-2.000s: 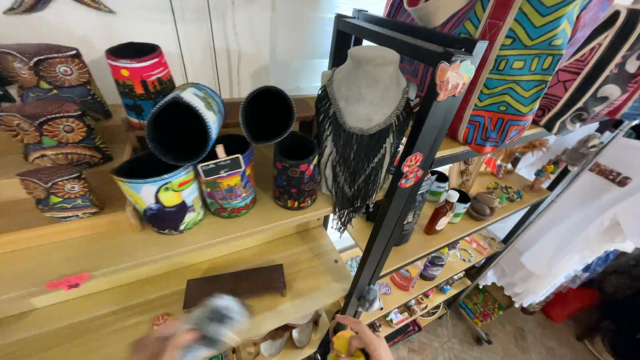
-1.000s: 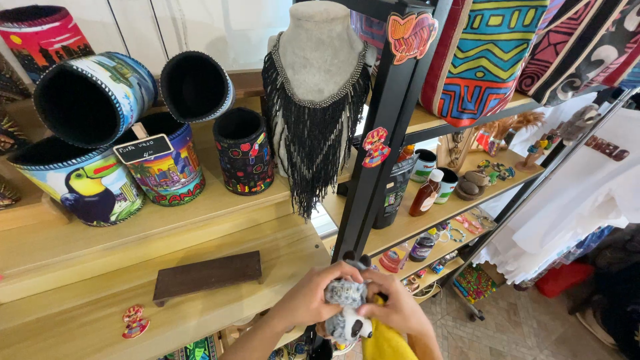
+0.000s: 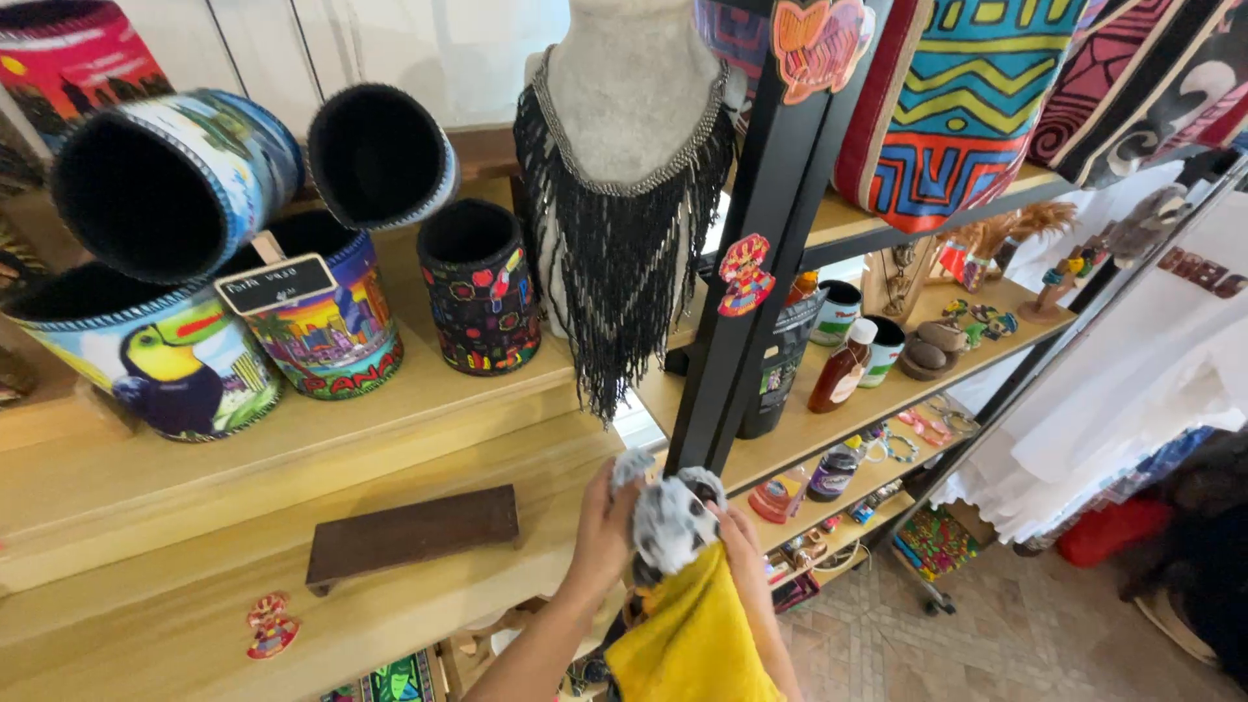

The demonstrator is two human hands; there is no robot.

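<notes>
Low in the middle of the head view, a grey and white plush toy [image 3: 671, 526] is held between both hands, in front of the black shelf post. My left hand [image 3: 606, 526] grips its left side, near a fluffy grey ear. On the other side, my right hand [image 3: 739, 546] has its fingers on the toy's face and edge. A yellow cloth [image 3: 697, 634] hangs just below the toy, against my right wrist. Whether the cloth is joined to the toy cannot be told. Several fingertips are hidden behind the plush.
A small dark wooden riser [image 3: 414, 536] stands on the lower wooden shelf, left of my hands. Above it are printed can holders, one with a toucan [image 3: 185, 375], and a bust with a black fringed necklace [image 3: 634, 214]. Bottles, including a brown one [image 3: 843, 369], fill shelves beyond the black post [image 3: 726, 370].
Two seconds ago my hands were apart, the left one with a blurred grey thing, the right one at something yellow. They have come together on the plush toy. The view has moved closer to the shelves.
</notes>
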